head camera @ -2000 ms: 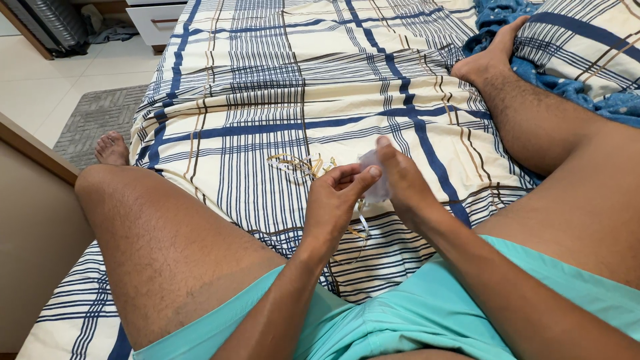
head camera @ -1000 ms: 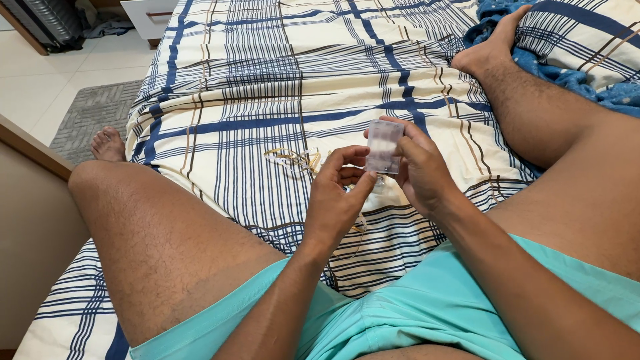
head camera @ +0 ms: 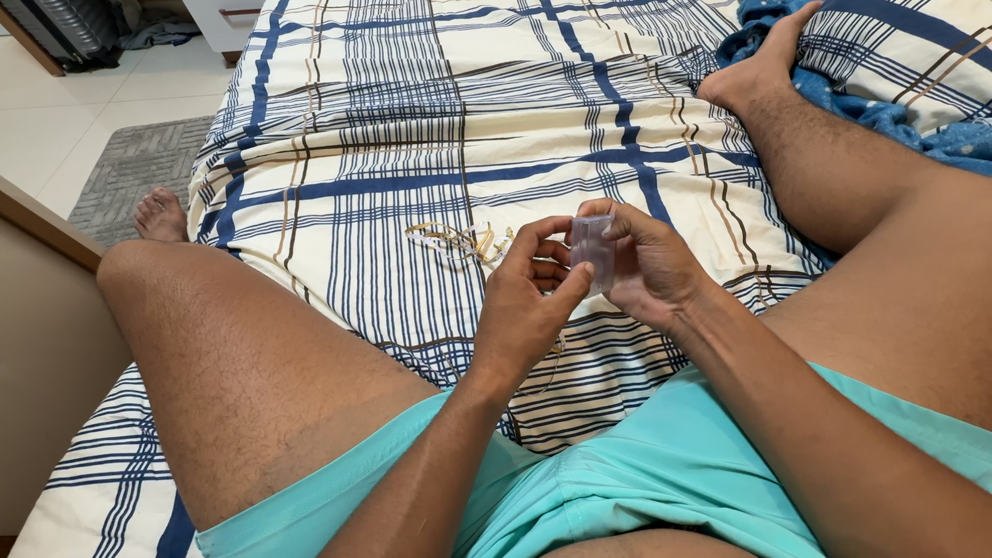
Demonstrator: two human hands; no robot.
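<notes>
A small translucent plastic case stands between my two hands, over the bed. My left hand pinches its lower left side, with the thumb on the front. Fingers and thumb of my right hand grip its top and right side. Just left of the hands, a loose tangle of gold and white thin strips or cords lies on the plaid bedsheet. A thin strand of similar look shows on the sheet below my left hand, partly hidden by it.
My bent legs lie on both sides, in turquoise shorts. A blue dotted blanket and a plaid pillow are at the upper right. A grey mat, a suitcase and a white drawer unit stand or lie left of the bed.
Two seconds ago the hands were blurred around the case, with a pale strip hanging below. One second ago its broad face showed; now it is turned and looks narrower, still in both hands.
</notes>
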